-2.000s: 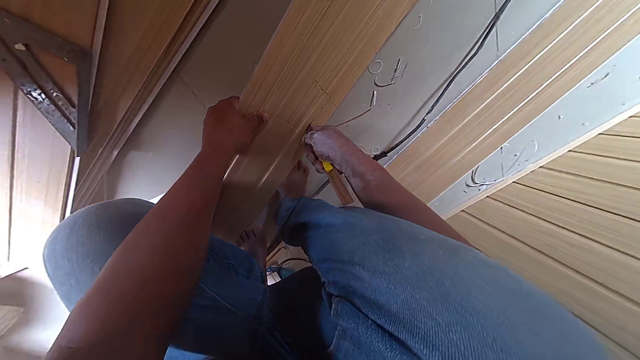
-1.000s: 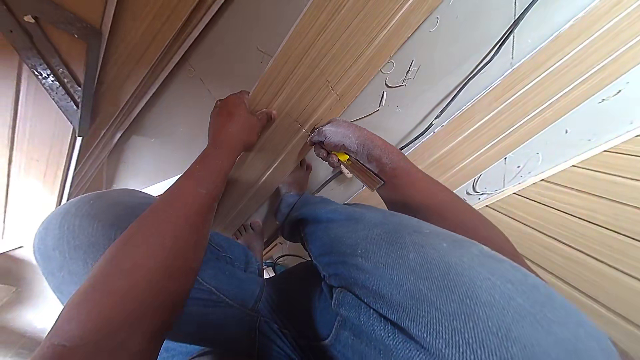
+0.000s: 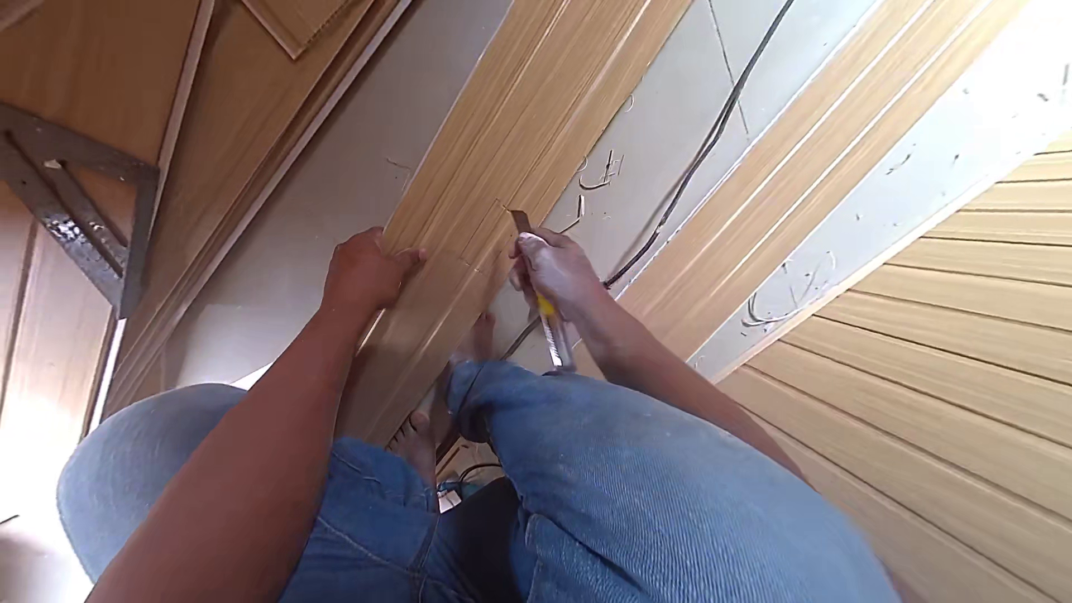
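A long wood-grain panel [image 3: 536,109] runs diagonally between my legs, with thin lines marked or cut on its face near the middle. My left hand [image 3: 368,272] grips the panel's left edge, thumb on top. On the right side, my right hand [image 3: 557,268] is closed around a utility knife [image 3: 553,331] with a yellow part and a pale handle. Its blade [image 3: 520,221] points up and away from me, and the tip is at or just above the panel's face near the lines; contact cannot be told.
A metal square [image 3: 71,159] lies on stacked panels [image 3: 243,151] at the left. A black cable [image 3: 699,155] crosses the tiled floor [image 3: 670,100] beside curled offcuts [image 3: 601,172]. Another wood-grain panel [image 3: 804,167] and a grooved panelled surface [image 3: 921,352] are at the right.
The knife in my right hand has turned, so its blade now points away from me at the panel; earlier it pointed down and right. My left hand still grips the panel's edge.
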